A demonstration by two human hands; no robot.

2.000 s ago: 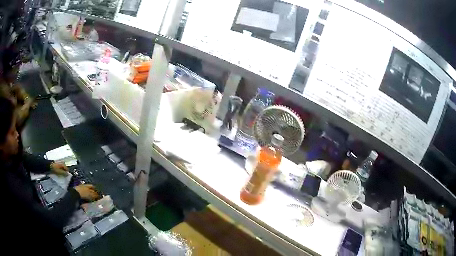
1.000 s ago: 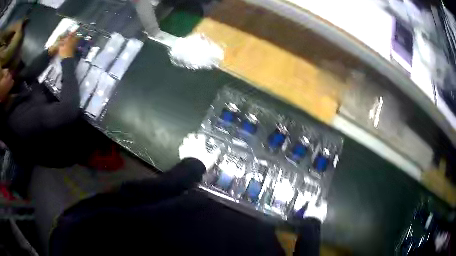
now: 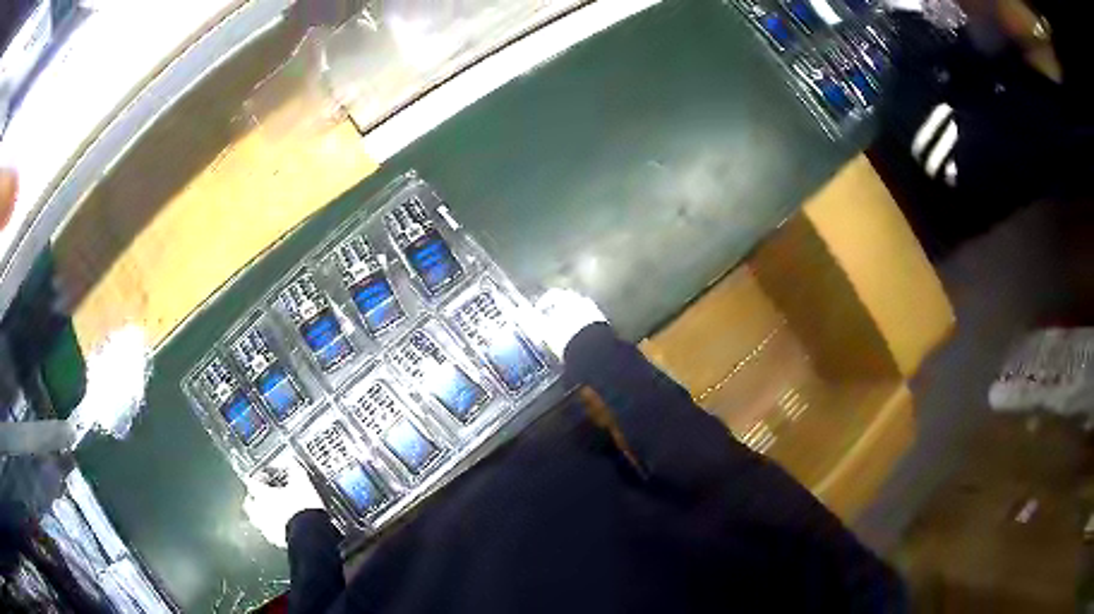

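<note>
A clear blister tray (image 3: 314, 428) lies on the green bench in front of me, tilted in view. Black-and-blue packaged products (image 3: 370, 299) sit in its two rows of pockets. My left hand (image 3: 283, 498), in a white glove, is at the tray's lower left corner and holds its edge. My right hand (image 3: 566, 321), also gloved in white, is at the tray's right edge and holds it. Glare hides the fingers of both hands.
Another filled tray (image 3: 840, 102) lies farther along the green bench (image 3: 624, 156), beside a person in dark clothing with white stripes (image 3: 942, 144). An open brown carton (image 3: 756, 360) stands by the bench's near edge. Brown cardboard (image 3: 228, 228) lines the far side. Packed items (image 3: 108, 540) are at lower left.
The view has swung from the shelf and left worker to the tray and then rightward, bringing the carton and another worker into sight. Both hands remain at the tray's ends.
</note>
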